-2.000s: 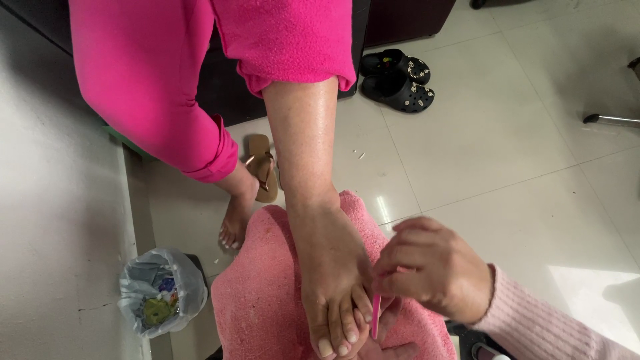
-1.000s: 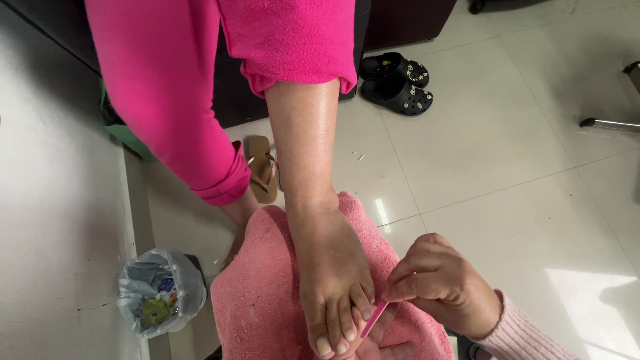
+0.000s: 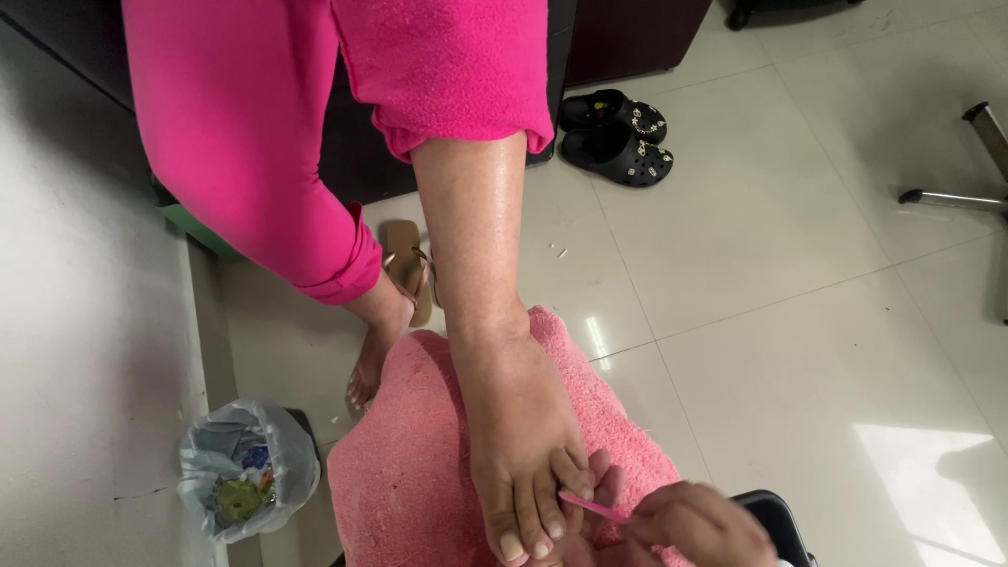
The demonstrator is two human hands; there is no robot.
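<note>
Another person's bare foot [image 3: 520, 409] rests on a pink towel [image 3: 394, 472], toes toward the bottom edge. My right hand [image 3: 697, 524], slightly blurred, holds a thin pink stick-like tool [image 3: 594, 508], whose tip is at the smallest toe. Under and beside the toes is my left hand [image 3: 602, 480]; its fingers show to the right of the small toe, and the rest is mostly hidden by the foot or cut off by the frame. It supports the toes from below.
A lined waste bin [image 3: 291, 457] with litter stands at the lower left by the wall. The person's other foot [image 3: 378, 346] is on the tiled floor beside a brown flip-flop [image 3: 405, 260]. Black clogs [image 3: 618, 142] lie farther back. A metal chair base [image 3: 953, 201] is at the right.
My right hand has moved lower in the view, and the pink tool now points up and left to the small toe. The person's other foot shows again after being mostly hidden a second ago.
</note>
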